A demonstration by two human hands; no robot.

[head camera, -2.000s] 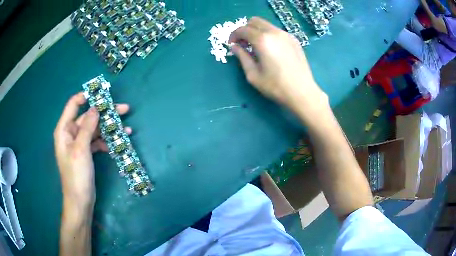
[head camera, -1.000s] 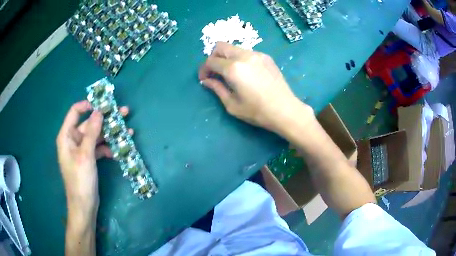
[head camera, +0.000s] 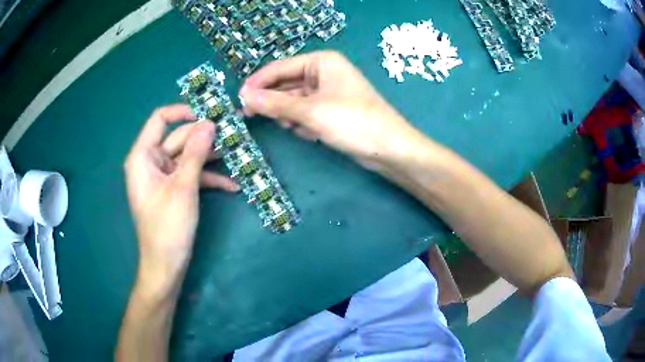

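Note:
A narrow green circuit board strip (head camera: 244, 159) slants down to the right in front of me. My left hand (head camera: 173, 166) holds it by its left edge, near the upper part, with some fingers hidden under it. My right hand (head camera: 315, 99) is just right of the strip's upper end, with thumb and forefinger pinched on a tiny white piece (head camera: 242, 100). The piece is mostly hidden by the fingertips. A loose pile of white pieces (head camera: 419, 51) lies on the green table beyond my right hand.
Overlapping board strips (head camera: 265, 25) lie at the far edge, and more strips (head camera: 513, 28) at the far right. White round and long parts (head camera: 44, 198) lie at left. Open cardboard boxes (head camera: 488, 283) stand below the table at right, near a red and blue object (head camera: 614, 134).
My right hand has moved left from the white pile to beside the strip, with a white piece between its fingertips. The view has shifted, so the table's things appear further right.

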